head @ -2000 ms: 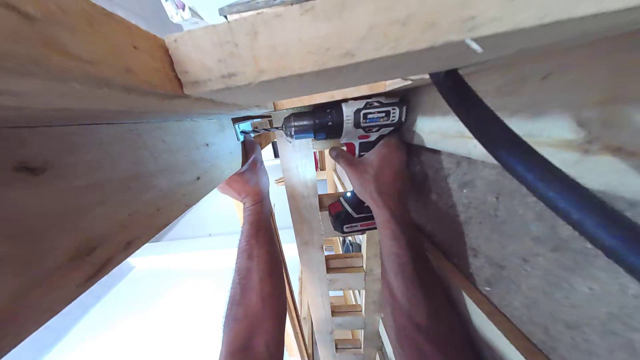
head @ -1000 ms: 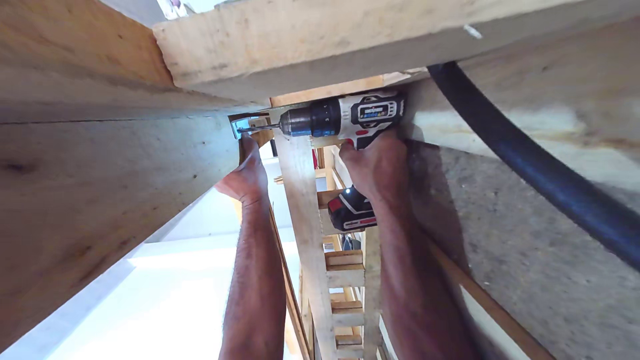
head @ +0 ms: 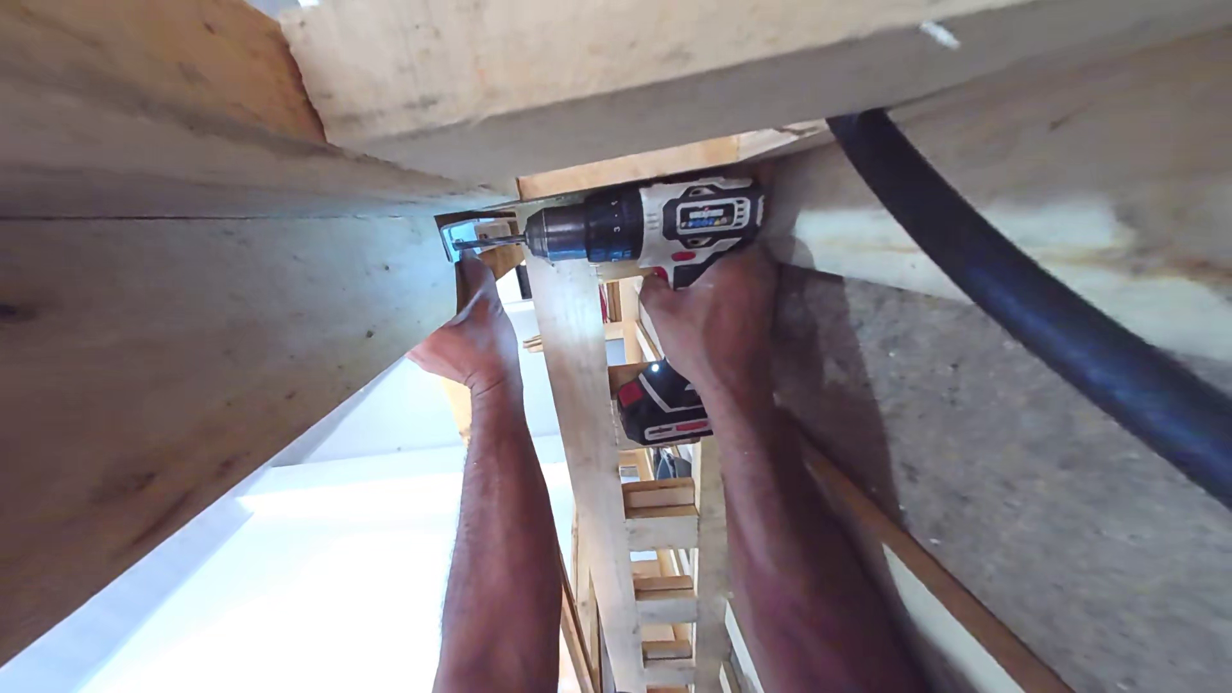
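My right hand (head: 717,313) grips the handle of a white and black cordless drill (head: 654,223), which lies level and points left. Its bit (head: 496,242) reaches to a small metal bracket (head: 462,236) at the edge of a thick wooden beam (head: 212,337). Just under the bracket, my left hand (head: 472,332) has its fingertips up against it, holding it at the beam. Whether the bit tip is in the bracket's hole or in the wood cannot be told. The drill's battery (head: 664,409) shows below my right wrist.
A wooden crossbeam (head: 626,96) runs close above the drill. At the right, a thick black hose (head: 1020,269) curves down in front of a rough grey wall (head: 1011,433). A ladder-like wooden frame (head: 587,433) with several short crosspieces extends below, between my forearms.
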